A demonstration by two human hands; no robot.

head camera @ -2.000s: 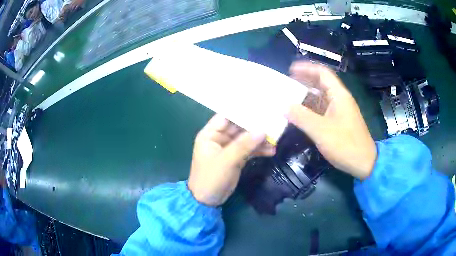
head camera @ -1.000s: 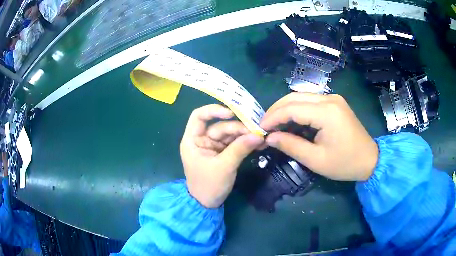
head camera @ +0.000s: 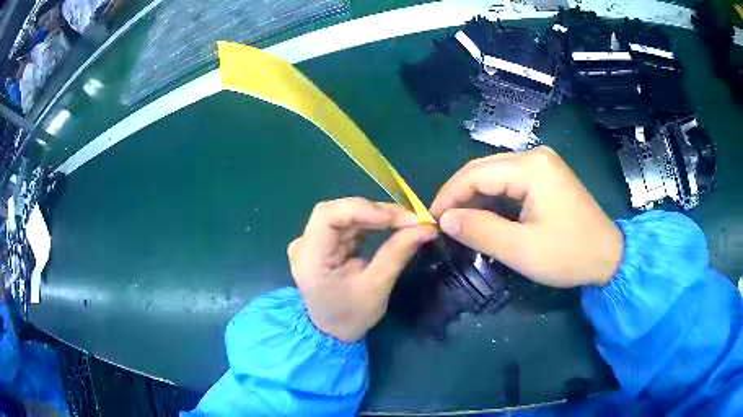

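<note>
The adhesive tape sheet [head camera: 314, 102] rises from my fingertips to the upper left, its yellow liner side facing me. My left hand [head camera: 346, 265] pinches its lower end between thumb and fingers. My right hand [head camera: 529, 220] meets it there, thumb and forefinger pinched at the sheet's end corner; whether a strip is between them cannot be told. A black plastic housing [head camera: 464, 289] lies on the green table [head camera: 163, 244] below and behind my hands, partly hidden by them.
Black housings with white strips [head camera: 517, 69] lie heaped at the upper right, more [head camera: 611, 73] beside them. Another housing [head camera: 660, 167] lies at the right. A white rail [head camera: 342, 50] runs along the far side, clear plastic trays [head camera: 220, 49] beyond. White pieces [head camera: 38, 244] lie far left.
The sheet has turned from its white printed side to its yellow side, and its far end has straightened upward. Both hands have come together at its lower end.
</note>
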